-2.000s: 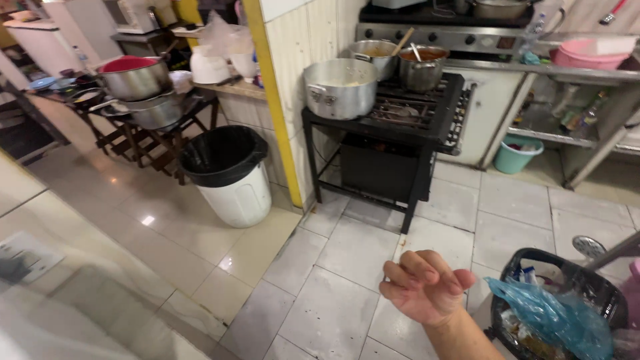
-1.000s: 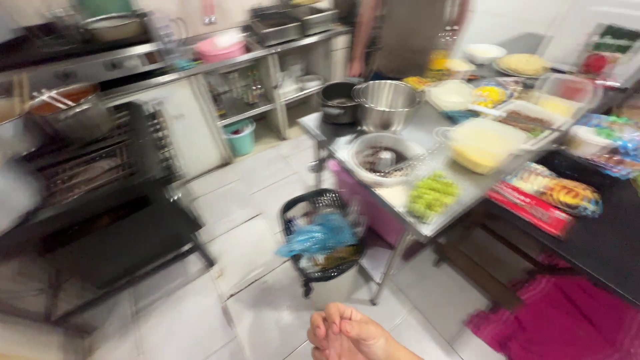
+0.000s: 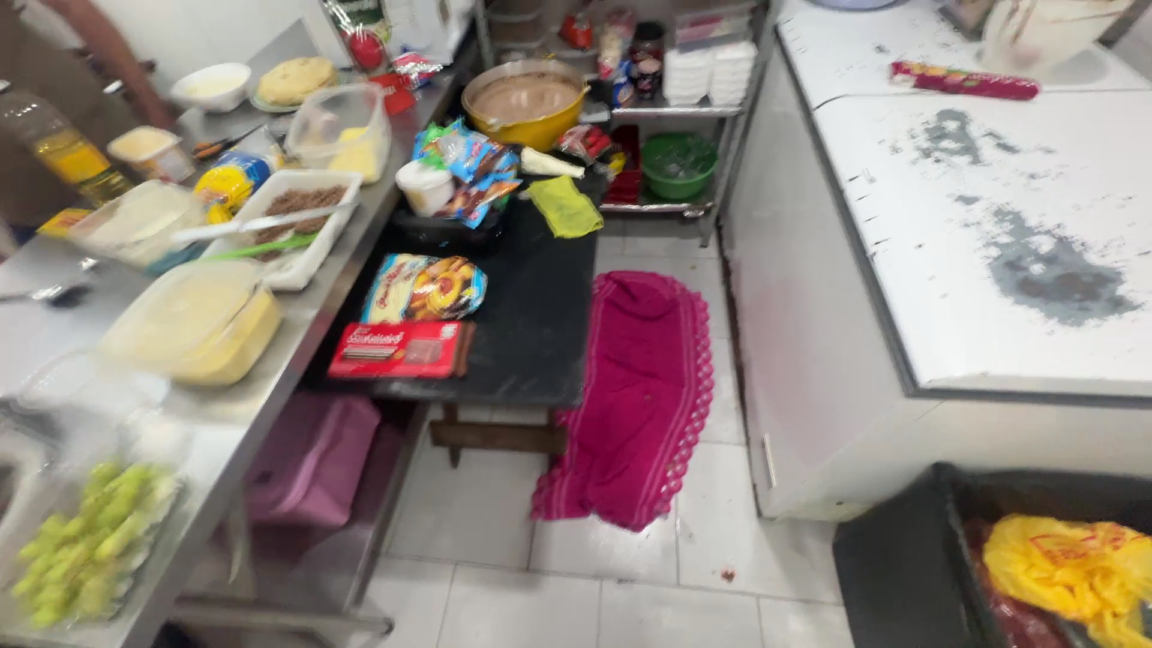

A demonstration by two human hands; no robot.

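Neither of my hands shows in the head view now. A steel table [image 3: 297,355] at the left bears green grapes [image 3: 85,540] on a tray, a lidded plastic tub of something yellow [image 3: 193,324], a white tray of brown crumbs [image 3: 297,211] and an oil bottle [image 3: 67,148]. Beside it, a low black table [image 3: 513,315] holds a red packet [image 3: 396,349], a biscuit packet [image 3: 425,288], a yellow-green cloth [image 3: 565,207], several blue packets [image 3: 468,162] and a yellow bowl of brown mixture [image 3: 525,101].
A magenta cloth [image 3: 634,405] lies on the tiled floor between the black table and a white chest with a worn top [image 3: 1008,207]. A black bin [image 3: 886,558] with a yellow bag [image 3: 1071,567] stands at the lower right. Metal shelves [image 3: 670,110] rise behind. A person's arm [image 3: 117,54] is at the upper left.
The view has swung far to the right, from the stove to the tables and the white chest. One of my hands, seen in both earlier frames, is out of view.
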